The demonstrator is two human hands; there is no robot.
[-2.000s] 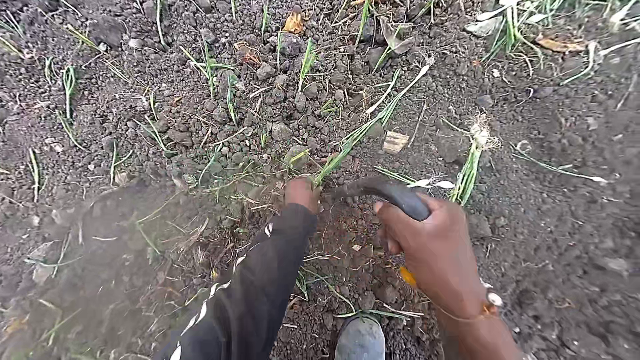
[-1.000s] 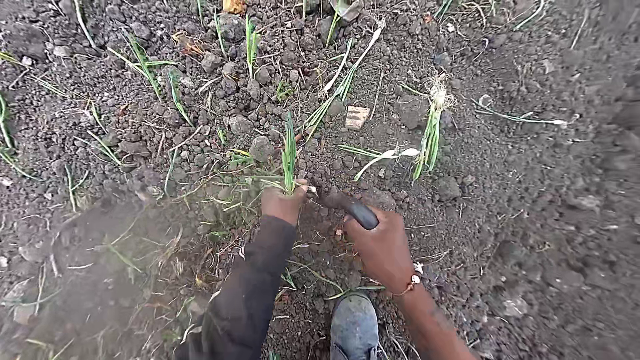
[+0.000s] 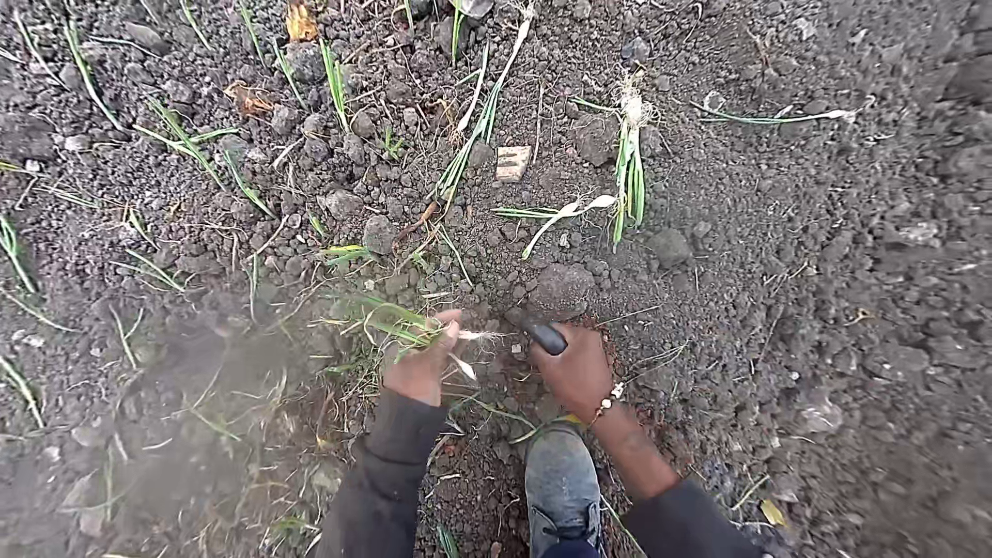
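Observation:
My left hand (image 3: pixel 422 363) holds a few green seedlings with white bulbs and thin roots (image 3: pixel 403 327), which look like onion seedlings; the bulbs point right and the leaves left. My right hand (image 3: pixel 575 368) grips the dark handle of a tool (image 3: pixel 545 336), close to the soil just right of my left hand. The tool's working end is hard to make out against the dark ground. Beyond the right hand lies a bunch of seedlings (image 3: pixel 632 167), roots away from me, with loose seedlings (image 3: pixel 570 211) at its lower left. Another long seedling bunch (image 3: pixel 482 124) lies further left.
Upright green shoots (image 3: pixel 186 143) stand in the cloddy soil at the left and top. A pale flat fragment (image 3: pixel 512 163) lies between the loose bunches. One seedling (image 3: pixel 775 118) lies alone at the right. My shoe (image 3: pixel 563 480) is on the soil below my hands.
The seedlings in my left hand pointed leaves away from me a second ago; now the leaves point left and the white bulbs show. The right hand keeps hold of the tool.

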